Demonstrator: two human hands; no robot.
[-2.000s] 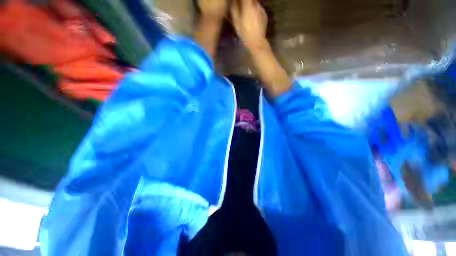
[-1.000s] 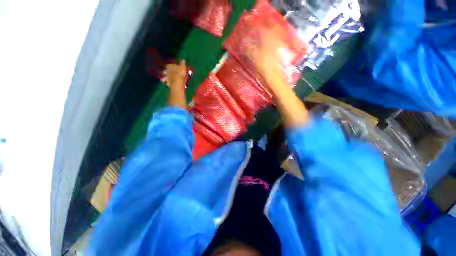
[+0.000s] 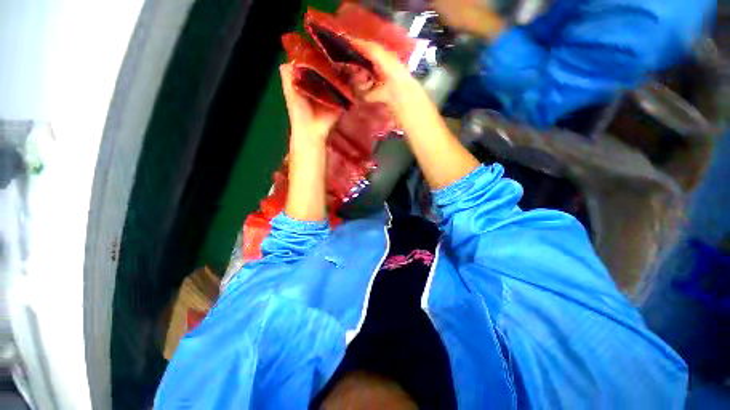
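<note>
My left hand [image 3: 310, 112] holds a red bubble bag [image 3: 308, 58] whose open mouth shows a flat dark item. My right hand [image 3: 383, 78] holds another red bubble bag [image 3: 340, 28] with a dark item at its mouth. The two bags are side by side, mouths towards me, above the green bench [image 3: 250, 152]. More red bags [image 3: 352, 140] lie on the bench below and between my forearms. My fingers are partly hidden by the bags.
Silver-black shiny bags [image 3: 424, 44] lie beyond the red ones. Another worker's blue sleeve [image 3: 552, 56] and blurred hand reach in at the top right. A plastic-lined carton [image 3: 632, 208] stands at right. A brown carton [image 3: 190, 308] is at lower left, beside the pale curved edge [image 3: 120, 184].
My hands have come together at the top centre, each now with a red bag. The other worker's arm has moved in towards the silver-black bags.
</note>
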